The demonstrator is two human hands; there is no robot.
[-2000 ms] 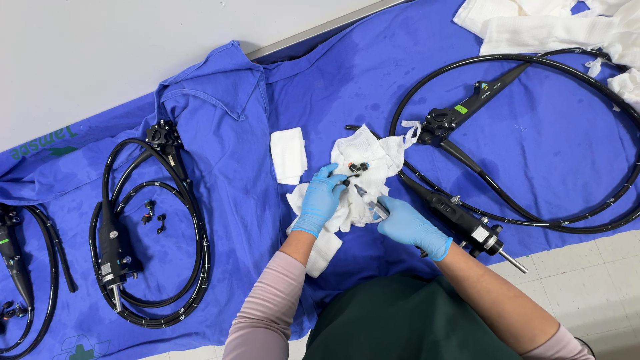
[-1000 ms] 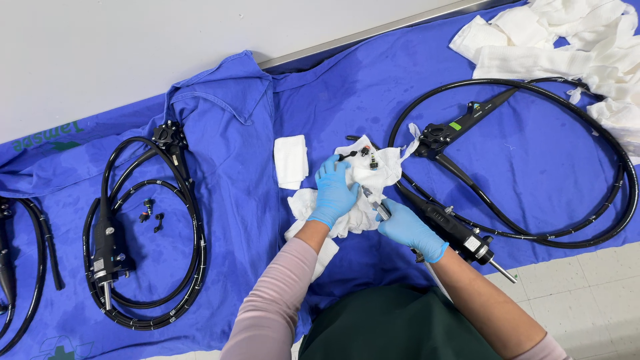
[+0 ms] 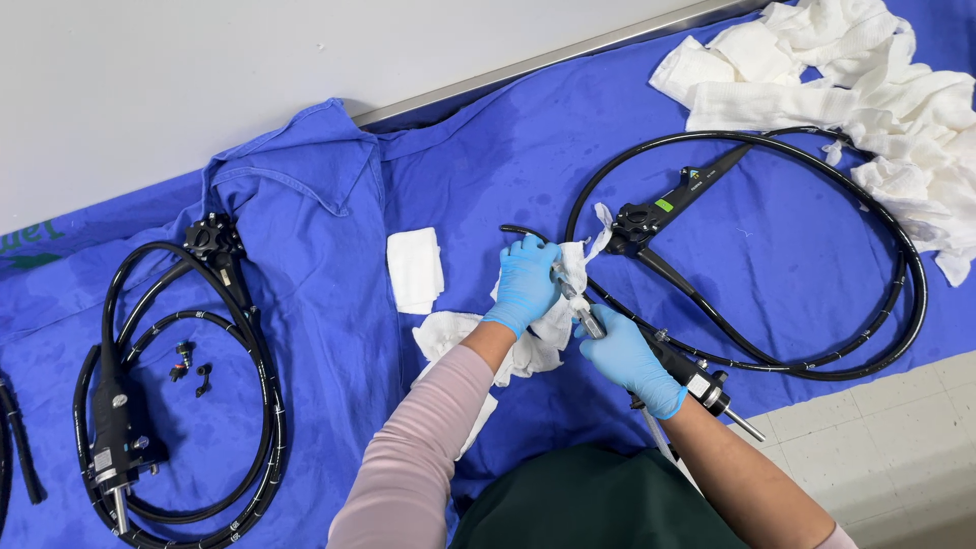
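Note:
My left hand [image 3: 526, 284], in a blue glove, is closed over white gauze [image 3: 570, 267] and a small part that its fingers mostly hide. My right hand [image 3: 627, 352], also gloved, grips a metal-bodied air or water gun [image 3: 591, 322] with a hose trailing below the wrist. The gun's nozzle points up and left toward my left fingers. Crumpled white cloths [image 3: 526, 358] lie under both hands. Just right of them rests a black flexible endoscope [image 3: 662, 217], its tube looped on the blue drape and its connector [image 3: 705, 387] beside my right wrist.
A second coiled endoscope [image 3: 126, 412] lies at left, with small black valves [image 3: 183, 360] inside its loop. Part of another black tube [image 3: 19, 442] shows at the left edge. A folded white cloth [image 3: 415, 271] sits left of my hands; a heap of gauze [image 3: 862, 84] fills the upper right.
My left hand has shifted up and right over the gauze, closer to the gun's nozzle. The small dark parts that showed on the gauze are no longer in sight there.

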